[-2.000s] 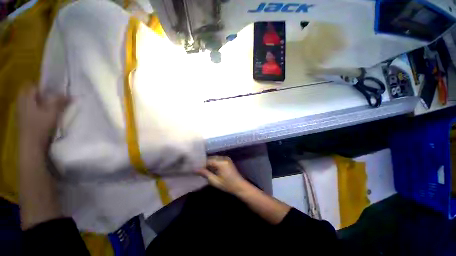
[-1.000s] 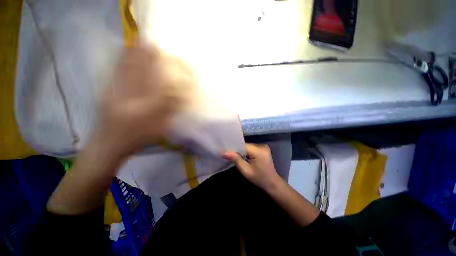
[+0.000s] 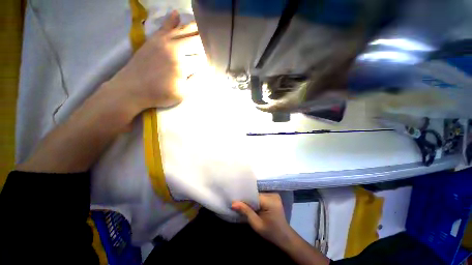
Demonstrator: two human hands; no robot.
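The white fabric panel (image 3: 207, 176) lies on the machine table and hangs over its front edge. A yellow strip (image 3: 153, 150) runs down it. My left hand (image 3: 158, 70) lies on the panel left of the needle area, fingers pointing to the machine; whether it grips cloth is unclear in the glare. My right hand (image 3: 264, 212) pinches the panel's lower right edge at the table's front edge. The sewing machine head (image 3: 290, 46) looms close and blurred above, its presser foot area (image 3: 256, 90) partly washed out by the lamp.
The smartphone (image 3: 331, 111) is mostly hidden behind the machine head. Black-handled scissors (image 3: 428, 142) lie at the right. Folded white and yellow pieces (image 3: 365, 222) lie below the table edge. Blue crates stand at right (image 3: 434, 212) and lower left (image 3: 116, 233). Mustard-yellow fabric (image 3: 9, 93) shows at far left.
My left hand has moved up and right onto the cloth beside the needle area. My right hand still holds the edge. The view has shifted, bringing the machine head back in, large and close.
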